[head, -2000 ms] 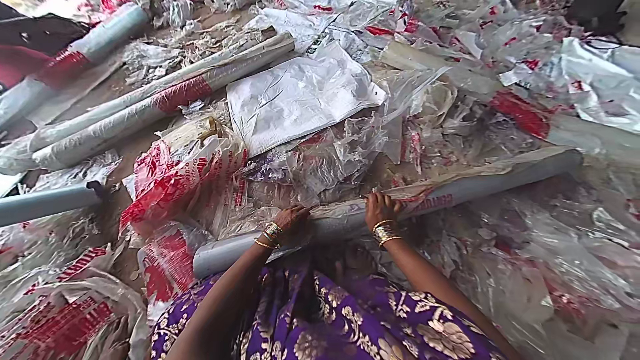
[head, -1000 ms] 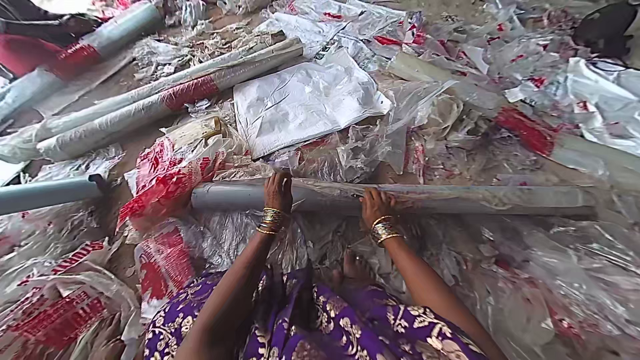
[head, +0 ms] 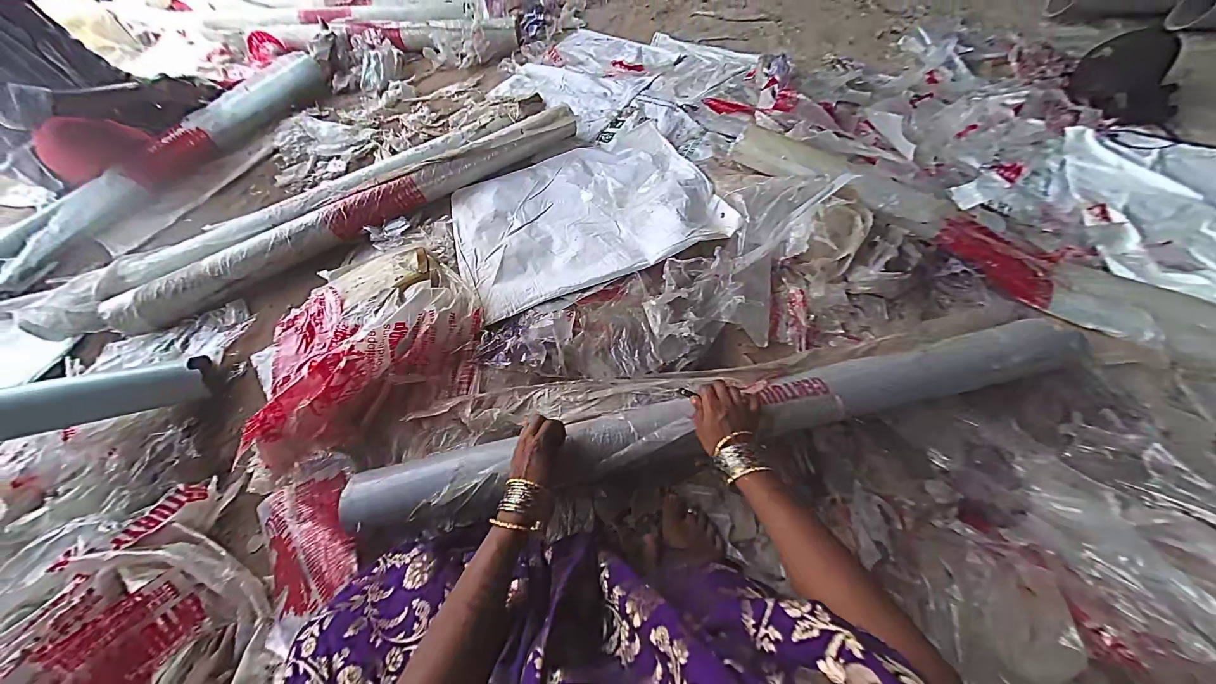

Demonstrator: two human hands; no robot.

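Observation:
A long grey roll (head: 931, 366) lies slantwise across the ground in front of my knees, its right end farther off. Loose clear plastic film (head: 608, 454) wraps part of it, with red printing right of the middle. My left hand (head: 539, 451) is closed on the film at the roll's left part. Farther right, my right hand (head: 725, 416) grips the film on top of the roll, and a small dark thing sticks out by its fingers; what it is I cannot tell. Both wrists wear bangles. My bare foot shows below the roll.
Torn clear and red-printed film (head: 380, 351) litters the ground. A white plastic sheet (head: 589, 218) lies beyond the roll. Wrapped rolls (head: 266, 247) lie at the upper left, another wrapped roll (head: 1092, 285) at the right. A blue-grey tube (head: 104, 397) juts in from the left edge.
The grey roll lay nearly level a second ago; now its left end is nearer me and its right end farther off. Both hands remain at the roll, and the red printing shows again.

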